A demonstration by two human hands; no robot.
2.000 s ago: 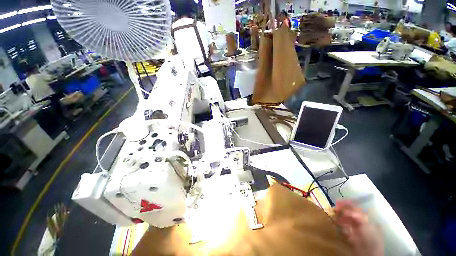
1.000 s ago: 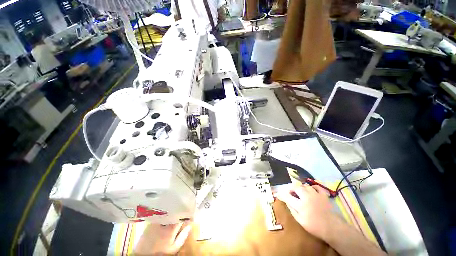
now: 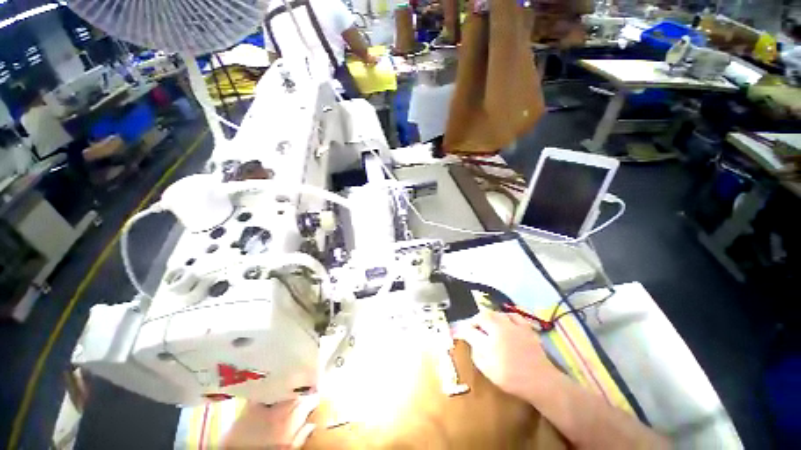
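The brown bag panel point(image 3: 474, 422) lies on the machine bed at the bottom centre, its far part under the glaring white clamp frame point(image 3: 456, 365). My right hand point(image 3: 502, 344) rests at the right of the frame on the panel's edge, fingers pointing at the needle area. My left hand point(image 3: 268, 426) is at the lower left beside the frame, partly cut off by the bottom edge and lost in glare. Whether either hand grips the panel cannot be told. The white pattern sewing machine point(image 3: 211, 352) stands above my left hand.
Red-handled snips point(image 3: 527, 316) and black wires lie right of the bed near my right hand. A tablet point(image 3: 566, 195) stands at the right. A brown sample bag point(image 3: 494, 88) hangs behind. A fan point(image 3: 167, 18) is at upper left. A person point(image 3: 312, 39) stands behind the machine.
My right hand came from the panel's right side to beside the frame, and my left hand came into view at lower left. The panel now lies lower and covers less of the bed's right side.
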